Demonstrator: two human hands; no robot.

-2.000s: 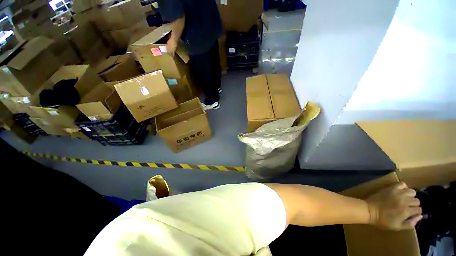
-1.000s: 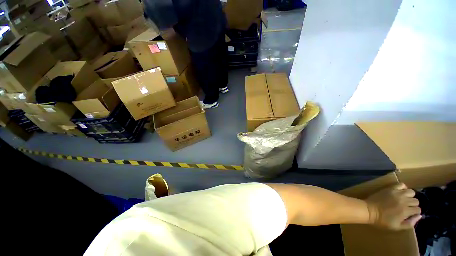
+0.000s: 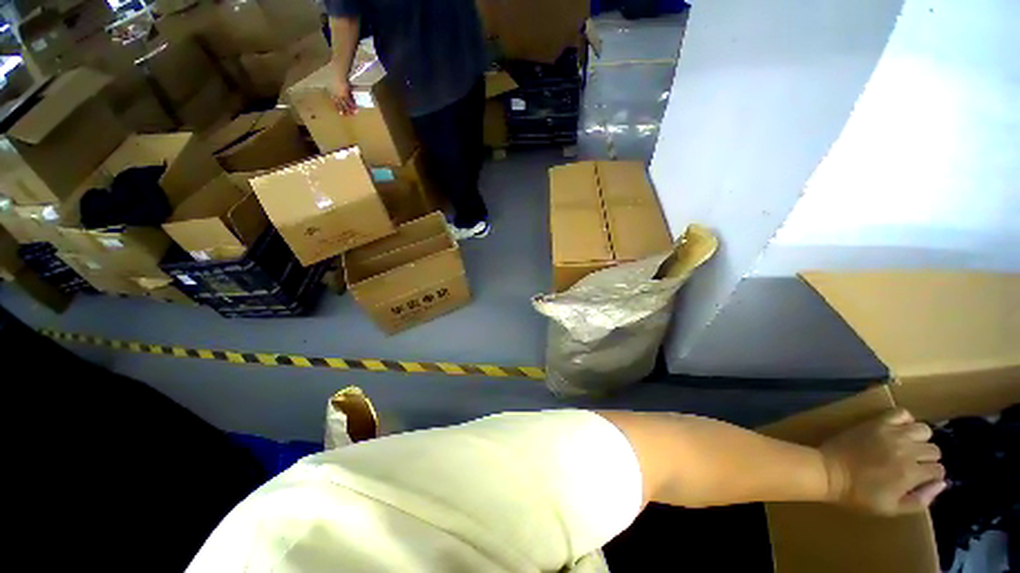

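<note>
My left hand (image 3: 884,462) is at the lower right, at the end of my bare forearm and pale sleeve. Its fingers are curled over the edge of an open cardboard carton (image 3: 856,543). Dark housings (image 3: 984,481) lie inside the carton, cut off by the right edge of the picture, with a pale piece among them. A carton flap (image 3: 917,325) stands out above them. My right hand is out of the picture.
A woven sack (image 3: 610,336) stands beside a closed carton (image 3: 610,218) and a white pillar (image 3: 749,168). Yellow-black tape (image 3: 291,360) crosses the floor. Behind it are an open carton (image 3: 408,280), stacked cartons and a standing person (image 3: 431,67).
The person behind has shifted and turned, and an arm now hangs over a carton there. My left hand has stayed on the carton edge.
</note>
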